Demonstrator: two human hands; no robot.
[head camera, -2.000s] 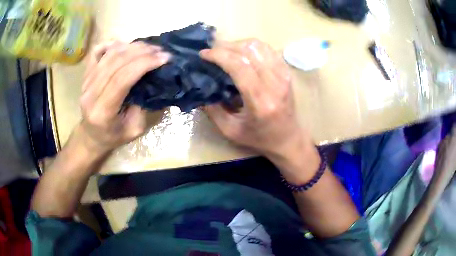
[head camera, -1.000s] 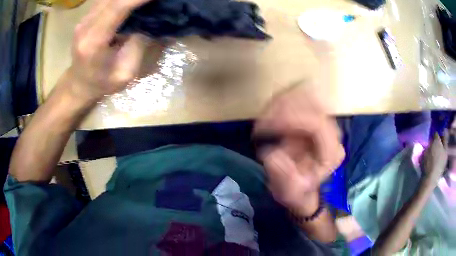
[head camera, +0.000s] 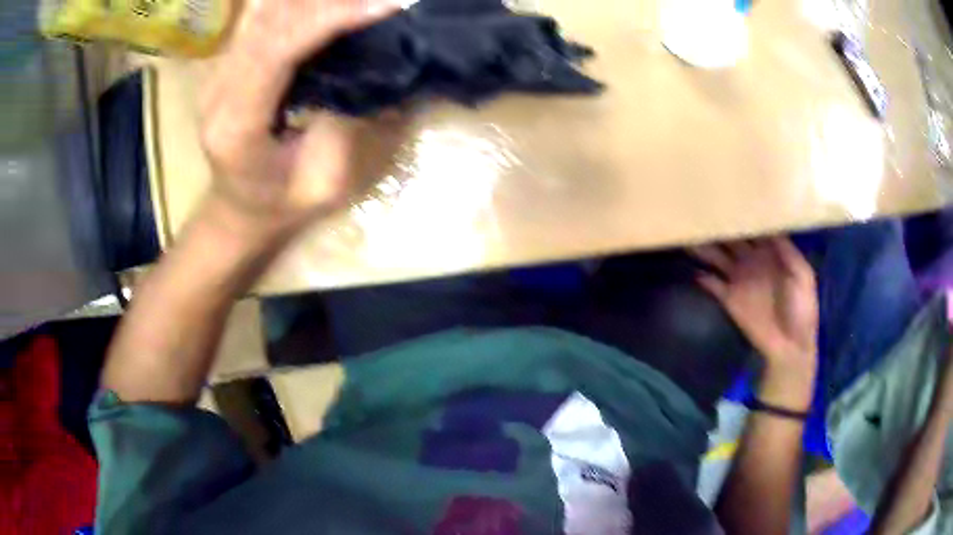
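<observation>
A bunch of black pieces (head camera: 449, 57) with ragged edges lies at the top of the tan table (head camera: 617, 157), left of centre. My left hand (head camera: 277, 125) is curled round the left end of the bunch and holds it. My right hand (head camera: 768, 298) is below the table's front edge at the right, near my lap. Its fingers are apart and its fingertips are partly hidden by the table edge. I see nothing in it. The white glue bottle (head camera: 705, 31) lies at the top right, cut by the frame edge, with a bit of its blue tip showing.
A small dark packet (head camera: 859, 73) lies flat at the upper right. The drink bottle with a yellow label (head camera: 152, 23) is at the top left. A grey cabinet (head camera: 42, 199) stands at the left. A co-worker's arm and pale sleeve (head camera: 909, 439) are at the lower right.
My right hand has let go of the black bunch and moved right and down below the table edge; its fingers have opened. My left hand still holds the bunch, now higher in view.
</observation>
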